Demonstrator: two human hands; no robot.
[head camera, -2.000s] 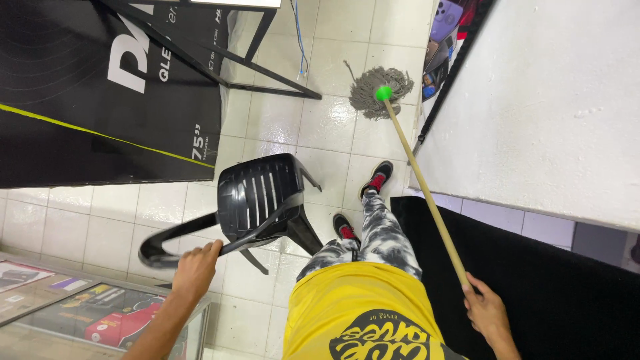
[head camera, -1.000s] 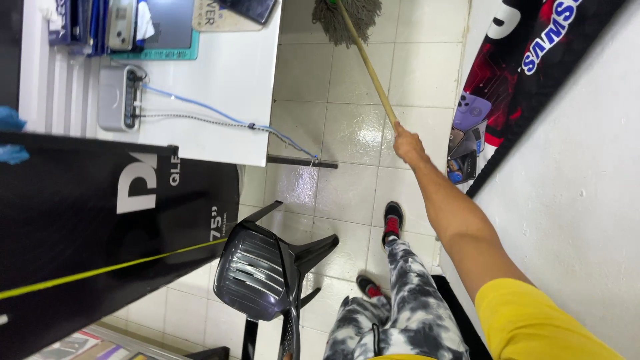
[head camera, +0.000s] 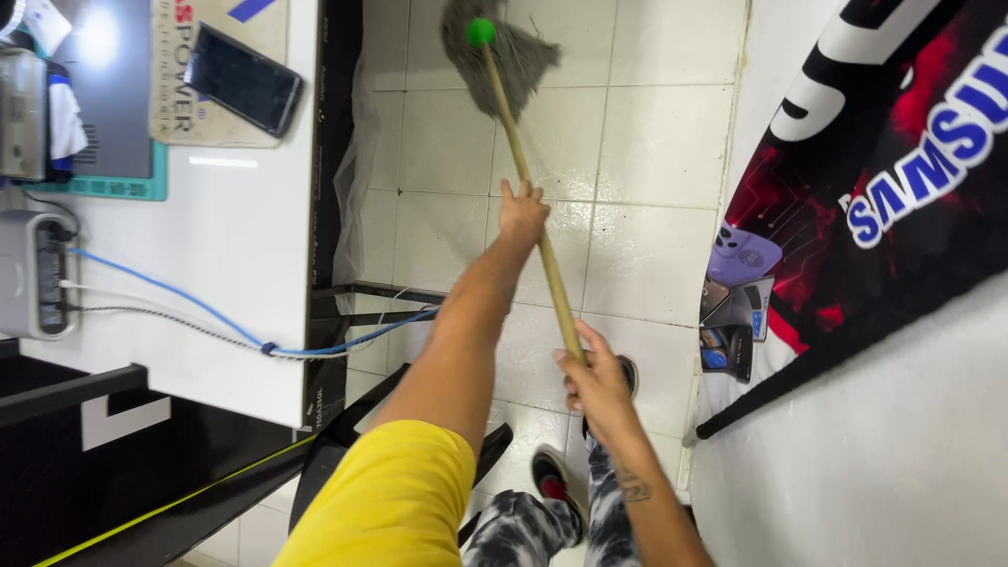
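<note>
A mop with a grey string head (head camera: 504, 67), a green socket (head camera: 479, 31) and a pale wooden handle (head camera: 557, 287) reaches across the tiled floor. My left hand (head camera: 524, 211) is on the middle of the handle, its fingers partly spread around it. Lower down, my right hand (head camera: 592, 382) grips the handle near its end. The strings of the mop lie on the floor at the top of the view.
On the left stands a white table (head camera: 236, 205) with a phone (head camera: 244, 79), a power strip (head camera: 47, 276) and cables (head camera: 197, 295) hanging over its edge. A black plastic chair (head camera: 319, 472) is below it. A printed banner (head camera: 850, 197) and white surface flank the right. My shoes (head camera: 551, 476) are on the tiles.
My left hand, on the black chair two seconds ago and out of view one second ago, is now on the mop handle. The view has shifted to the table and banner.
</note>
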